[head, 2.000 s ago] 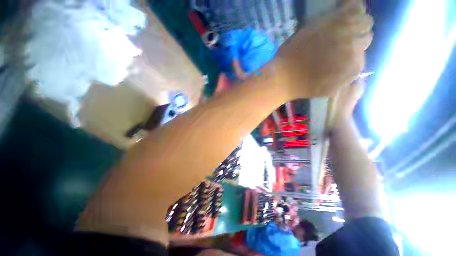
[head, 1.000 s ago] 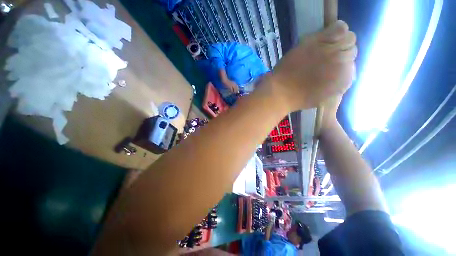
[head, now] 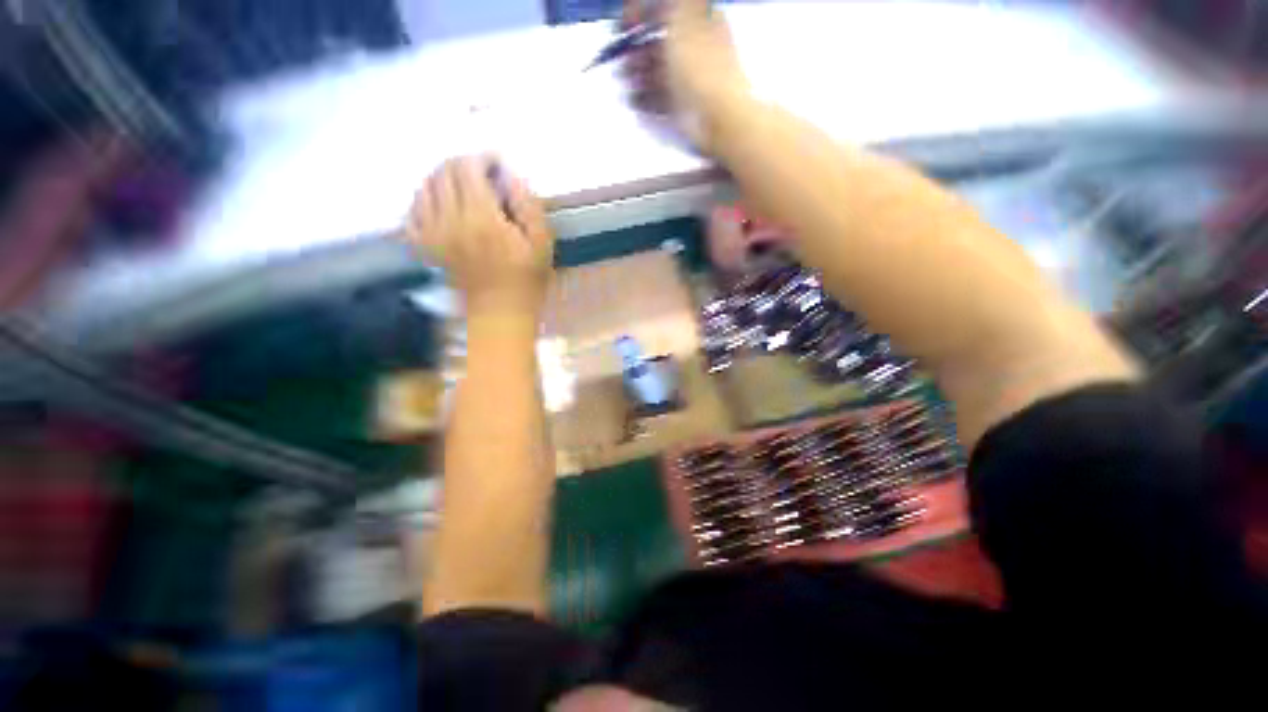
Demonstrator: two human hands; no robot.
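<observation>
The white overhead shelf (head: pixel 348 153) spans the top of the view. My left hand (head: pixel 483 227) rests on its front edge with bent fingers; whether it holds anything cannot be told. My right hand (head: pixel 677 63) is over the shelf, further back and to the right, and holds a thin dark pen or marker (head: pixel 622 46) that points left. The picture is blurred by motion.
Below the shelf, a salmon-red tray (head: pixel 679 508) holds rows of dark and silver parts. A loose parts pile (head: pixel 793 320) lies behind it. A small pale blue fan (head: pixel 638 370) stands on the tan board (head: pixel 612 299). White pieces (head: pixel 558 373) lie beside my left forearm.
The view has turned from tilted to roughly level and now shows the shelf top. My hands, earlier high at the shelf edge, are now apart, and the pen shows in my right hand.
</observation>
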